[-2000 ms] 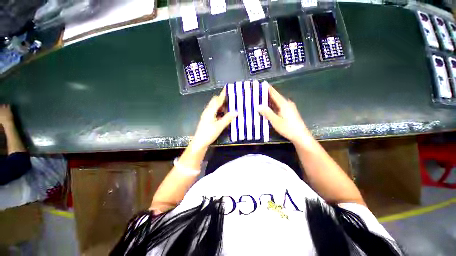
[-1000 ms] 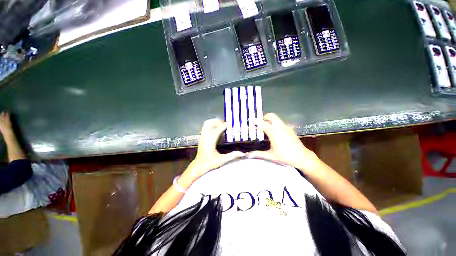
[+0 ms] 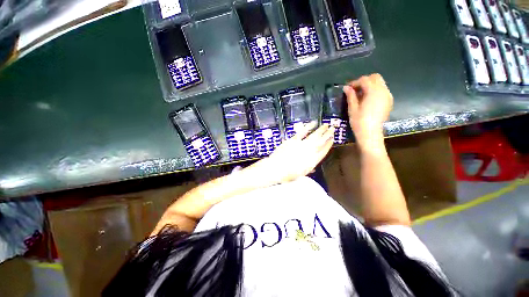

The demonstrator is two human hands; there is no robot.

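Note:
Several keypad phones lie screen-up near the bench's front edge: one tilted at the left (image 3: 196, 137), then two side by side (image 3: 238, 129) (image 3: 264, 125), one partly behind my left fingers (image 3: 296, 107), and the rightmost (image 3: 335, 103). My left hand (image 3: 304, 152) reaches across, its fingertips pressed on the rightmost phone's keypad. My right hand (image 3: 368, 104) has thumb and index finger close together at that phone's upper right edge. Whether they pinch a film or the phone edge cannot be told.
A clear blister tray (image 3: 217, 49) behind the phones holds keypad phones (image 3: 184, 61) and a white slip (image 3: 170, 7). Another tray (image 3: 493, 90) at the right holds white-backed phones (image 3: 477, 58). Cardboard boxes (image 3: 95, 243) and a red stool (image 3: 487, 154) stand below the green bench.
The on-edge phone stack between my hands is now spread in a row, screens up. Both hands have moved right to the rightmost phone. The view has shifted, so the trays appear further left.

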